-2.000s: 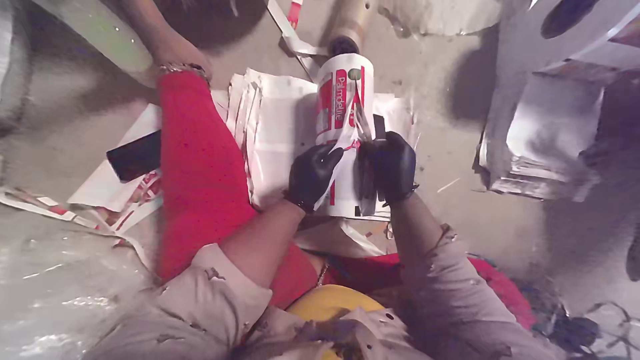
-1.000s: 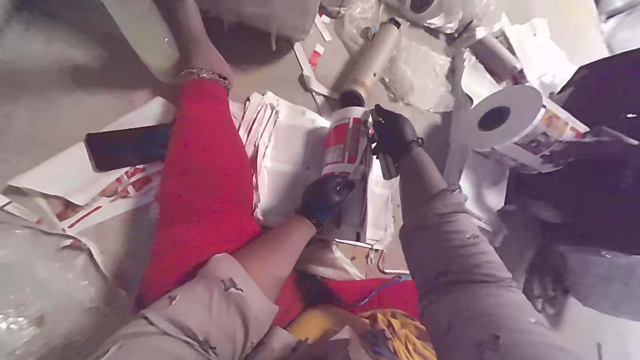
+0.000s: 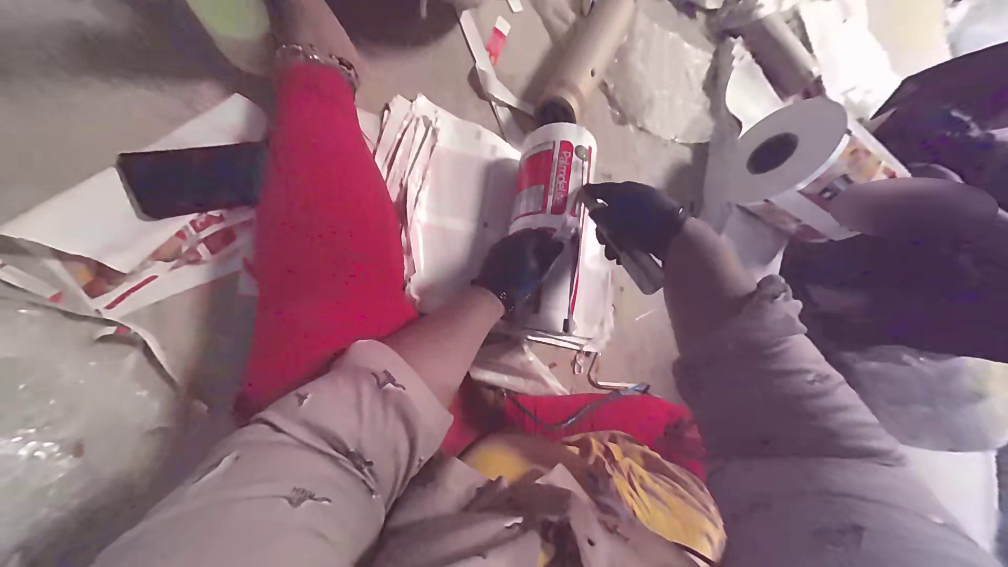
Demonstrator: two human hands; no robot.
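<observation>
A white and red printed film roll (image 3: 551, 181) lies lengthwise in front of me on a stack of white sheets (image 3: 465, 205). My left hand (image 3: 520, 268), in a black glove, is on the roll's middle with curled fingers, gripping its film; the fingertips are partly hidden. Just right of the roll, my right hand (image 3: 638, 220), also gloved in black, holds a grey metal-looking tool (image 3: 642, 272), perhaps a cutter. The tool's far end is hard to make out. A long slit or loose film edge runs down the roll's right side.
Beyond the roll lies a brown core tube (image 3: 591, 55). A larger film roll (image 3: 795, 157) stands at the right, beside a person in dark clothing (image 3: 906, 291). At the left are a dark phone (image 3: 193, 179), printed film scraps (image 3: 189, 252) and clear plastic (image 3: 71, 425).
Two seconds ago both hands were close together at the lifted film; my right hand has since moved off to the roll's right. The view has shifted to the right.
</observation>
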